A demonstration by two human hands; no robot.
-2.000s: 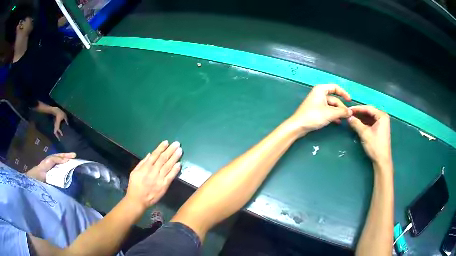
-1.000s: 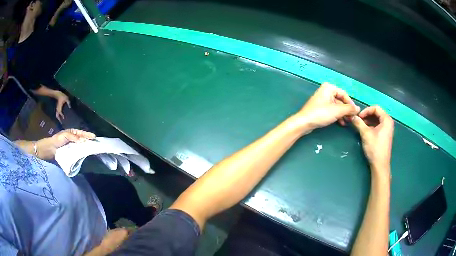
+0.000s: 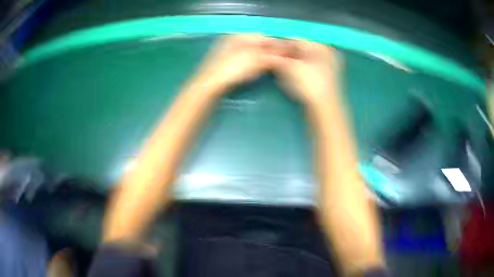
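The view is strongly blurred. My left hand [image 3: 238, 60] and my right hand [image 3: 310, 67] meet at the fingertips over the dark-green worktable [image 3: 103, 116], close to the bright green tape strip [image 3: 179, 24]. The fingers are bent together. Whether anything is pinched between them is hidden by blur.
At the right lie a dark phone-shaped slab [image 3: 406, 127], a teal stick-shaped item [image 3: 381, 183] and a bright white rectangle [image 3: 456, 179]. A person in blue [image 3: 21, 238] is at the lower left. Something red [image 3: 481, 235] and a blue shape [image 3: 416, 235] are at the lower right.
The view has swung to the right, so my hands now appear nearer the middle and more of the right side shows. My hands stay together. The neighbour has slid to the left edge.
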